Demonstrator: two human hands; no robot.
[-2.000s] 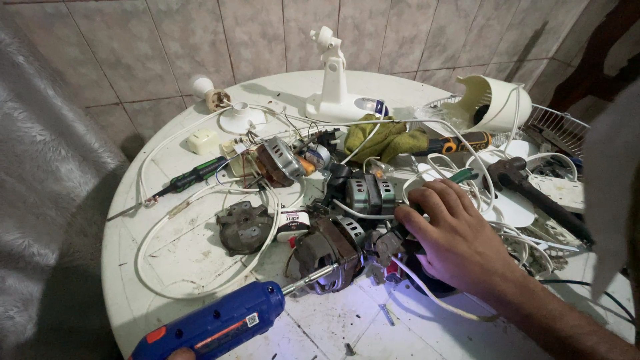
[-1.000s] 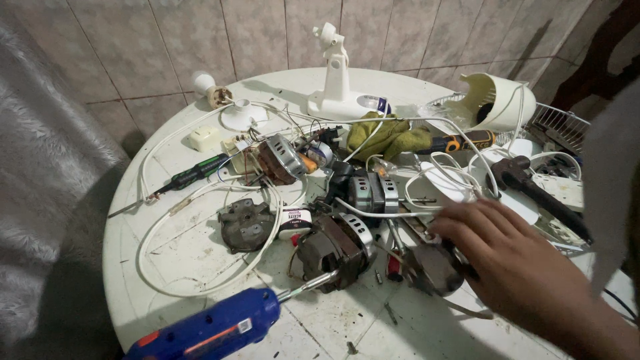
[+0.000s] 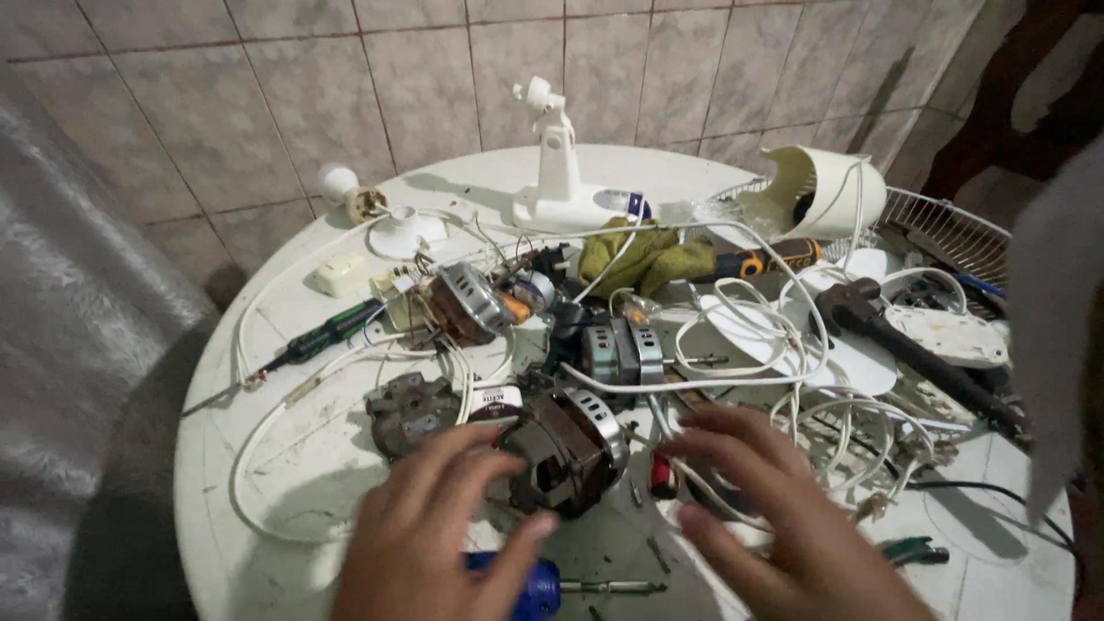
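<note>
Fingers spread, my left hand (image 3: 440, 526) hovers at the left of a rusty electric motor (image 3: 565, 453) with a silvery end cap. My right hand (image 3: 768, 509) is on the motor's other side, fingers apart and holding nothing. A blue cordless screwdriver (image 3: 539, 586) lies partly hidden behind my left hand, its metal bit pointing right. Near my right fingertips is a red-handled tool (image 3: 663, 476). Left of the rusty motor are a dark metal motor housing (image 3: 412, 414) and a small labelled container (image 3: 496, 403). Two more motors (image 3: 470, 304) (image 3: 623, 351) sit farther back.
White cables (image 3: 849, 431) loop across the round white table (image 3: 203, 509). A green-black screwdriver (image 3: 332, 332) lies left, a hammer (image 3: 914, 354) right. A white fan stand (image 3: 559, 172), an olive cloth (image 3: 634, 259), a wire fan guard (image 3: 949, 224) and a light bulb (image 3: 338, 183) are at the back.
The blue screwdriver, earlier pointed at the rusty motor from the lower left, now lies lower, near the front edge. My left hand has come into view, empty. My right hand is off the dark part it was touching.
</note>
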